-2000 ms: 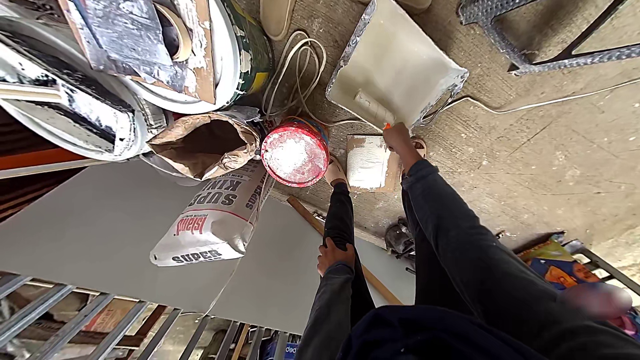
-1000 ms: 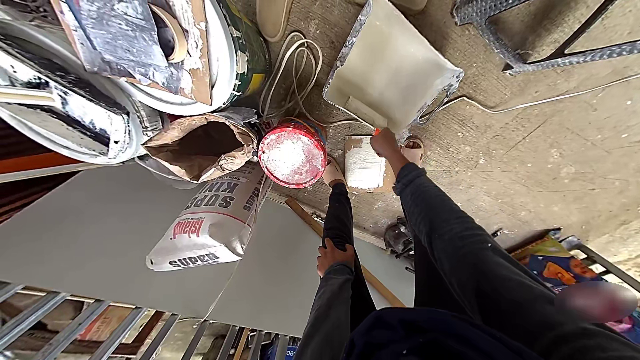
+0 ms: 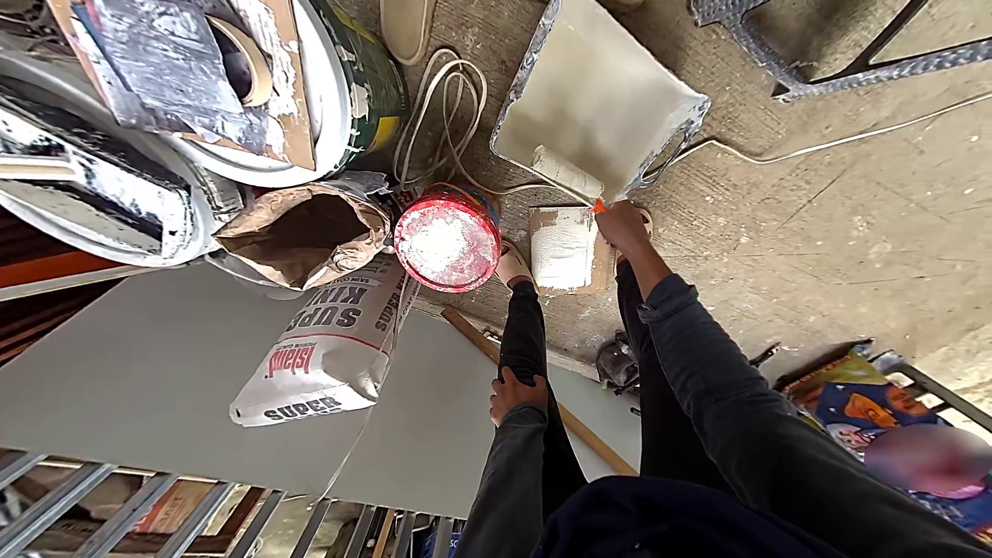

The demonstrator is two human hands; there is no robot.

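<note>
My right hand [image 3: 624,226] grips the orange handle of a paint roller. The roller's pale sleeve [image 3: 567,170] lies at the near edge of a paint tray [image 3: 597,93], which holds off-white paint. Just below the tray, a piece of cardboard [image 3: 570,249] coated with white paint lies on the floor between my feet. My left hand [image 3: 517,395] rests on my left leg near the knee, holding no tool. To the left of the cardboard stands a red-rimmed bucket [image 3: 448,242] with a white-smeared top.
An open paper sack [image 3: 310,232], a white printed bag [image 3: 322,356] and large paint buckets [image 3: 341,101] stand at left. A white cord [image 3: 814,155] crosses the concrete floor. A wooden stick [image 3: 589,438] lies beside my left leg; metal bars [image 3: 139,511] run along the bottom left.
The roller and my right hand have shifted slightly within the near part of the tray. My left hand has stayed on my leg.
</note>
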